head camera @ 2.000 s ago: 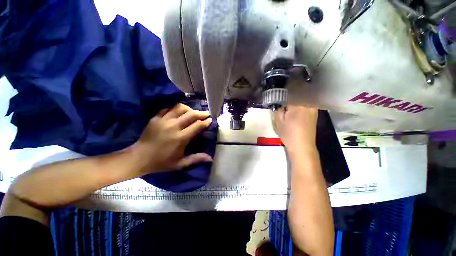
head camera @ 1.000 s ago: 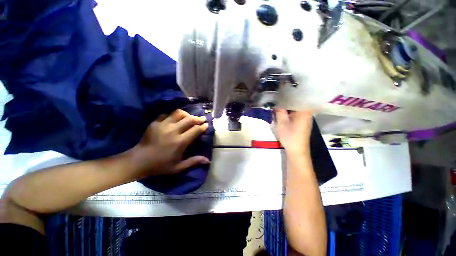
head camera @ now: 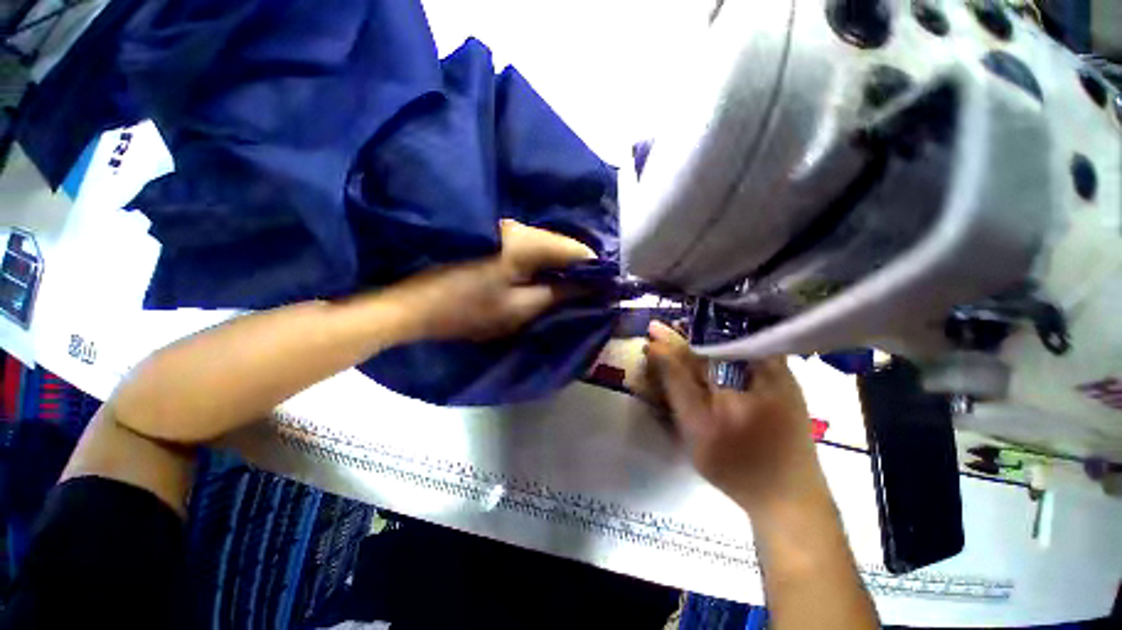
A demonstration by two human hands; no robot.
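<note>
A large crumpled navy garment piece (head camera: 308,160) lies left of the needle area, and a fold of it hangs toward the table's near edge. My left hand (head camera: 505,289) grips a bunched part of the fabric just left of the machine's nose. My right hand (head camera: 726,412) is under the nose, its fingertips at the fabric's right edge by the presser foot; whether they pinch the cloth or a small tool is hidden by blur. The off-white sewing machine head (head camera: 849,185) fills the upper right and hides the needle.
A black flat case or phone (head camera: 913,468) lies right of my right hand, with a red strip (head camera: 818,428) beside it. A printed ruler (head camera: 492,484) runs along the near edge. A small grey panel (head camera: 20,273) is at the far left. Blue crates (head camera: 265,542) stand below the table.
The view has shifted and turned. My left hand has gone from lying flat on the fabric to gripping it. My right hand has moved left from beside the machine to the needle area.
</note>
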